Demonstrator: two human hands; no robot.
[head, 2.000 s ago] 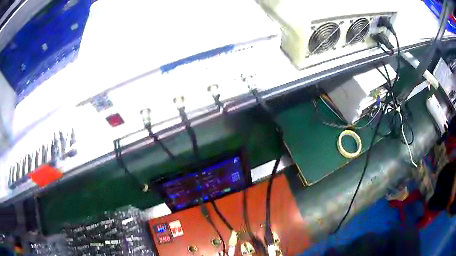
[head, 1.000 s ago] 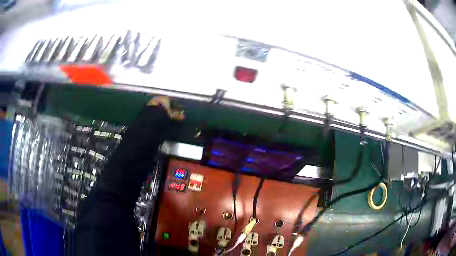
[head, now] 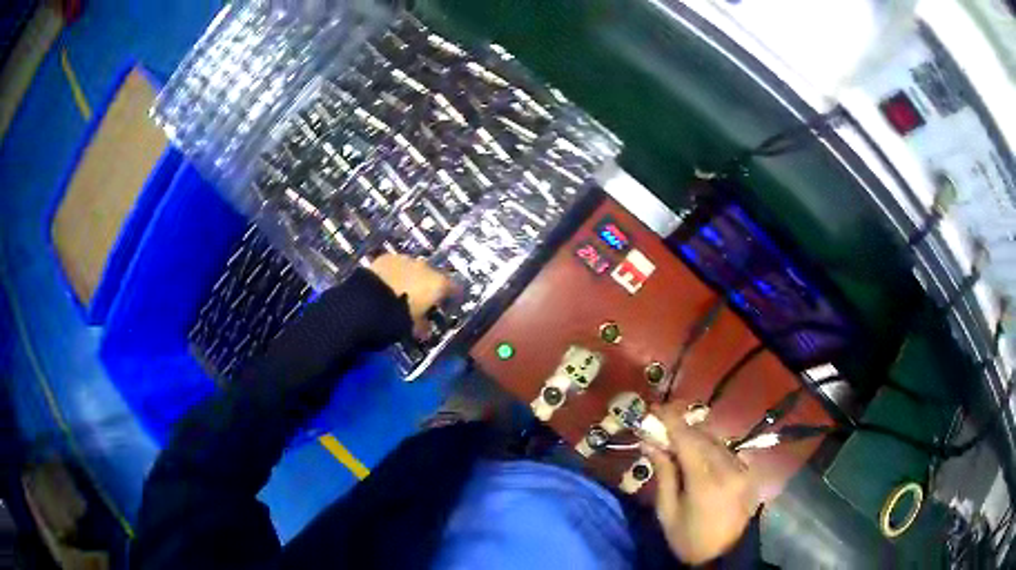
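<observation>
My left hand (head: 414,287) is at the near edge of the blister tray (head: 446,145), over its rows of dark and silver units. Its fingers point down among the units; whether they grip one cannot be told. My right hand (head: 700,490) is over the near side of the red-brown test fixture box (head: 557,301), its fingertips on a white lead connector (head: 653,430) beside a pale oval test socket (head: 626,410). Another test socket (head: 579,367) lies to its left with no hand on it. A green light glows at the fixture's left.
The dark display (head: 769,278) stands behind the fixture. Blue bins (head: 167,290) are below left, one holding dark units. A pale yellow ring (head: 900,510) lies at lower right. Black cables cross the fixture. A white shelf edge (head: 847,145) curves along the upper right.
The view has swung down and left from the shelf to the tray and fixture. My left arm has moved from the shelf edge to the tray. My right hand has come into view at the sockets.
</observation>
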